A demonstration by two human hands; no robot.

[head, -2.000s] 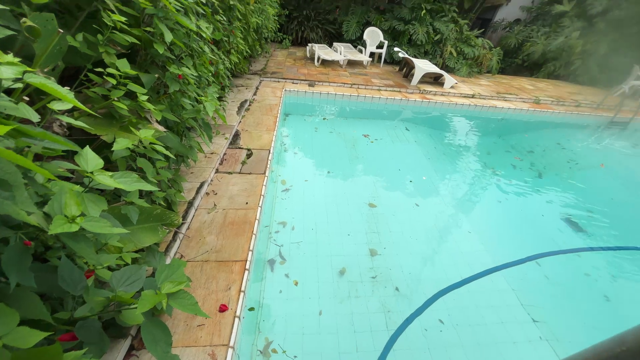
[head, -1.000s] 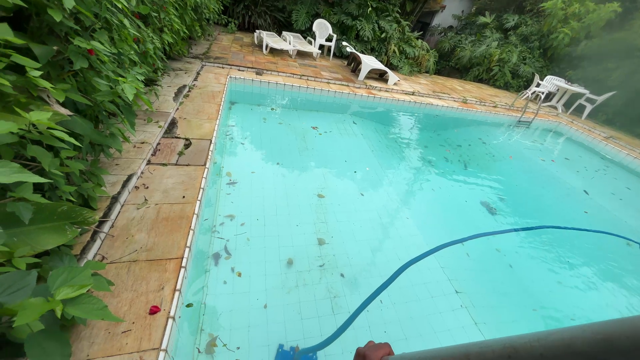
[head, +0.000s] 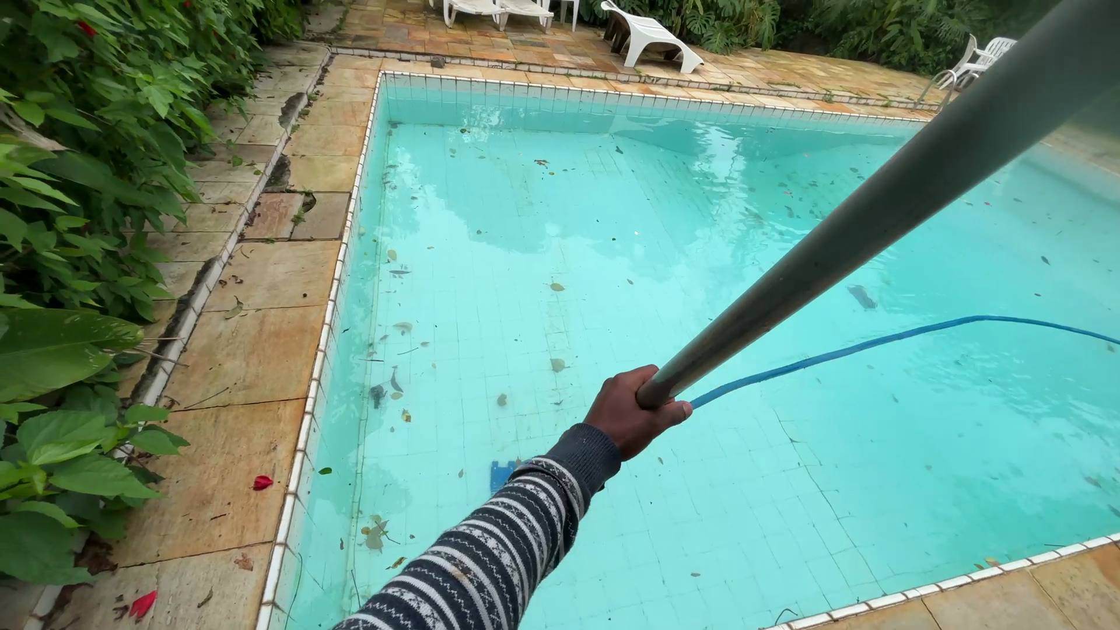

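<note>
My left hand, in a dark striped knit sleeve, is closed around a grey pole near the middle of the view. The pole slants up from my hand to the upper right corner, looking thicker there. Below and left of my hand, a blue pool cleaning head shows underwater, partly hidden by my sleeve. A blue hose emerges from behind my hand and curves right through the pool. Any link between pole and cleaning head is hidden by my hand and arm. My right hand is out of view.
Leaves and debris are scattered in the water. Stone paving borders the pool at left, beside leafy bushes, with fallen red petals. A tiled edge crosses the lower right. White loungers and chairs stand at the far side.
My left hand and striped sleeve have come fully into view; one second ago only part of a hand showed at the bottom edge. The pole has swung from low right to a steep slant.
</note>
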